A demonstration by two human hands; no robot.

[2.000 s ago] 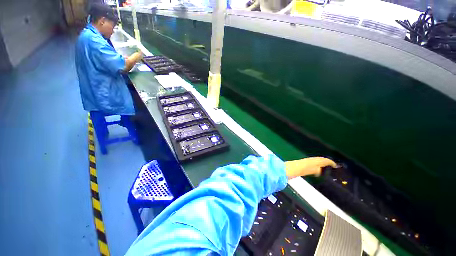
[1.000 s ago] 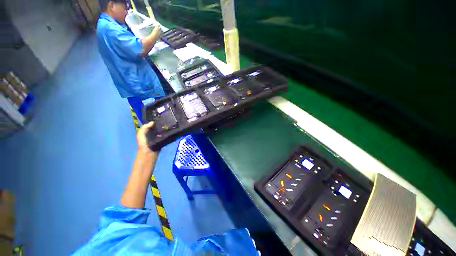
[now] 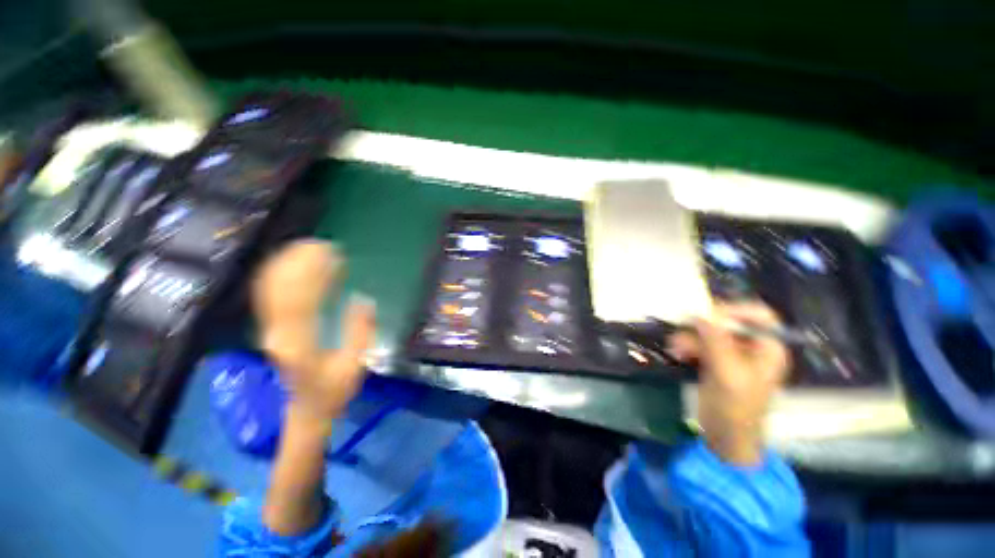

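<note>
The foam tray in use (image 3: 496, 358) lies in front of me with dark phone mid-frames (image 3: 543, 286) side by side. A pale sticker sheet (image 3: 646, 256) lies across its middle. My right hand (image 3: 736, 365) is over the tray's front edge, right of the sheet, with slim tweezers (image 3: 769, 330) between the fingers. The tip is blurred. My left hand (image 3: 306, 327) is bare and empty with fingers apart, between the two trays. A second foam tray (image 3: 207, 234) with frames lies at an angle on the left, beyond my left hand. The picture is blurred.
A blue component reel (image 3: 947, 311) is right of the tray. A second pale sheet (image 3: 835, 414) lies under the tray's front right edge. A white rail (image 3: 491, 169) runs behind the trays. A blue stool (image 3: 246, 403) is below left. A pale post (image 3: 158, 71) stands at far left.
The view has swung right and down. My left hand has let go of the tray it held up, which now rests at the left. My right hand has come into view with the tweezers.
</note>
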